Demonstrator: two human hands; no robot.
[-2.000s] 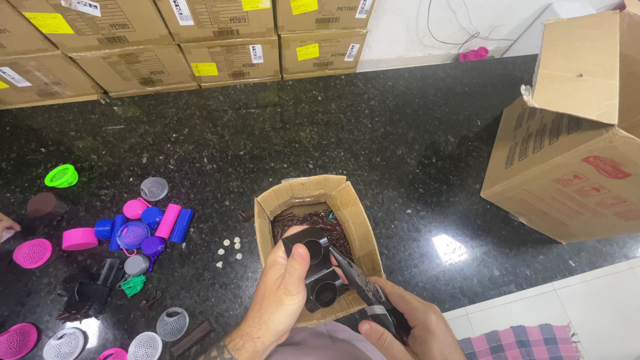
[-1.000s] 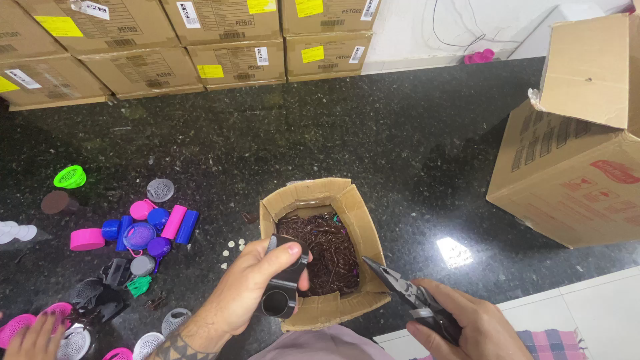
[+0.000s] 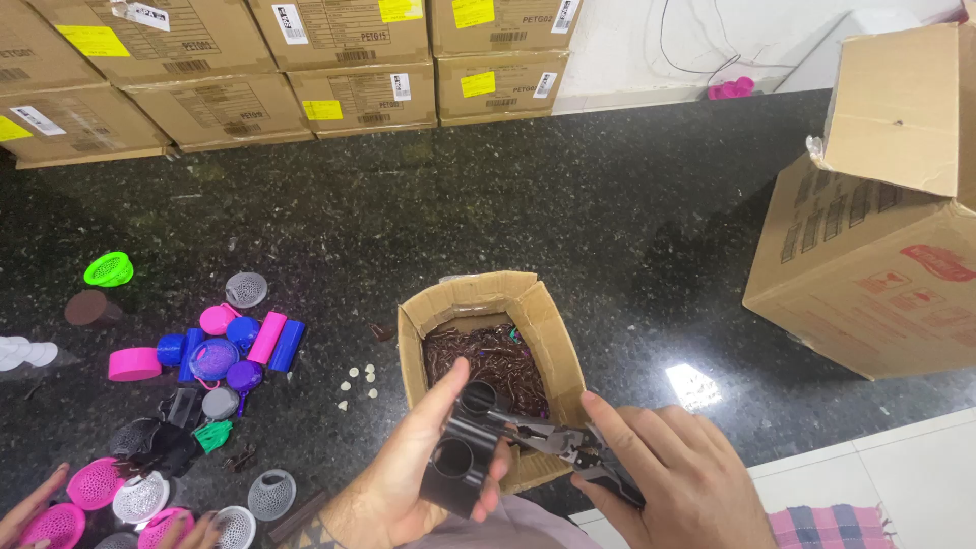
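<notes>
My left hand grips a black plastic part with two round openings, over the near side of a small open cardboard box. Thin dark brown plastic scraps lie in that box. In my right hand are pliers with dark handles. Their jaws meet the right side of the black part, between its two openings; whether they pinch it cannot be told. Several small whitish pieces lie left of the box.
Pink, blue, purple and grey plastic parts lie on the dark stone counter at left. Another person's hands touch perforated pieces at lower left. Stacked cartons line the back; a large open carton stands at right.
The pliers, apart from the black part one second ago, have moved left onto it. The black part has turned so both openings face up. The other person's hands have moved among the perforated pieces.
</notes>
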